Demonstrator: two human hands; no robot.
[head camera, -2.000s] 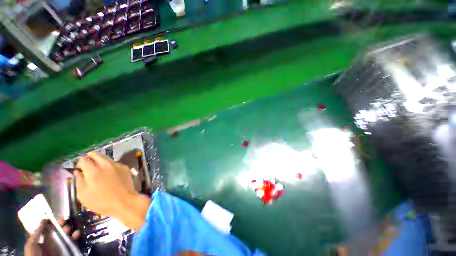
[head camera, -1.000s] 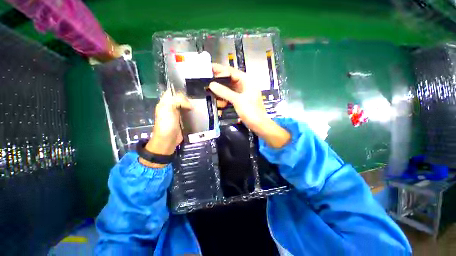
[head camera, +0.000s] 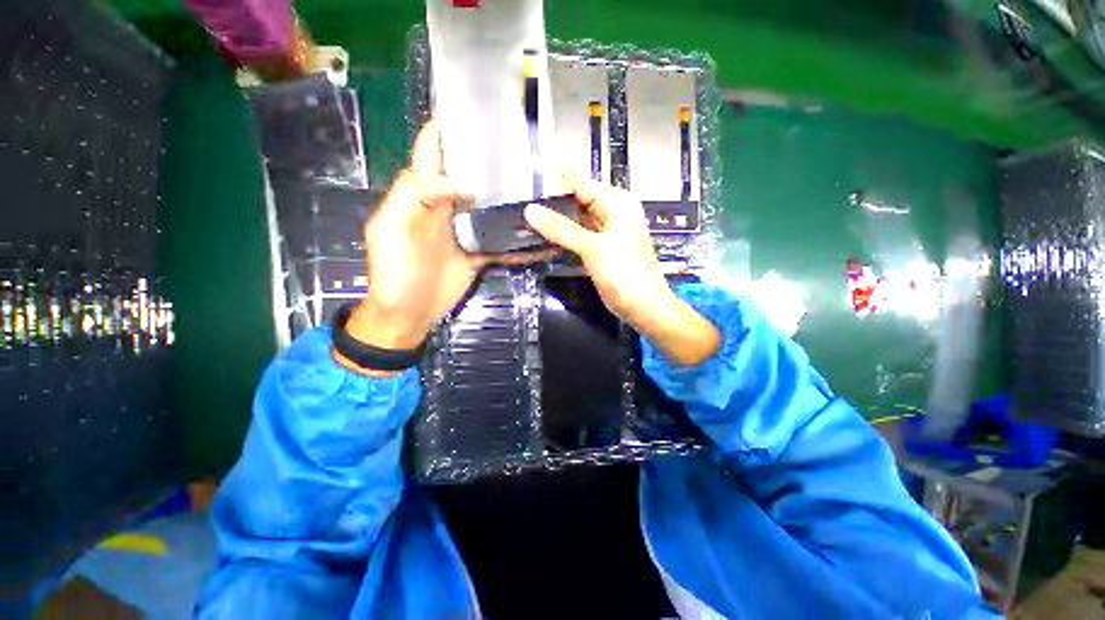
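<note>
An LCD screen module (head camera: 485, 109), silver-white back up, is held above the blister tray (head camera: 479, 454), its dark end band towards me. My left hand (head camera: 412, 248) grips its left edge and lower end. My right hand (head camera: 606, 236) has thumb and fingers on a black adhesive piece (head camera: 503, 227) at the dark end. Whether the piece is fully on the screen I cannot tell. A black flex cable (head camera: 531, 121) with an orange tip runs along the screen's right side. Two more silver-backed screens (head camera: 660, 133) lie in the tray's upper pockets.
A sticker sheet (head camera: 318, 212) lies left of the tray, below a pink-wrapped post (head camera: 255, 30). Stacked blister trays stand at left (head camera: 85, 218) and right (head camera: 1054, 291). Red pull tabs (head camera: 862, 288) lie on the green mat at right. A dark glossy screen (head camera: 588, 363) is in a lower pocket.
The screen has turned over end for end or been swapped in view, now raised and showing its full silver back. The right hand's black piece is now against the dark lower end.
</note>
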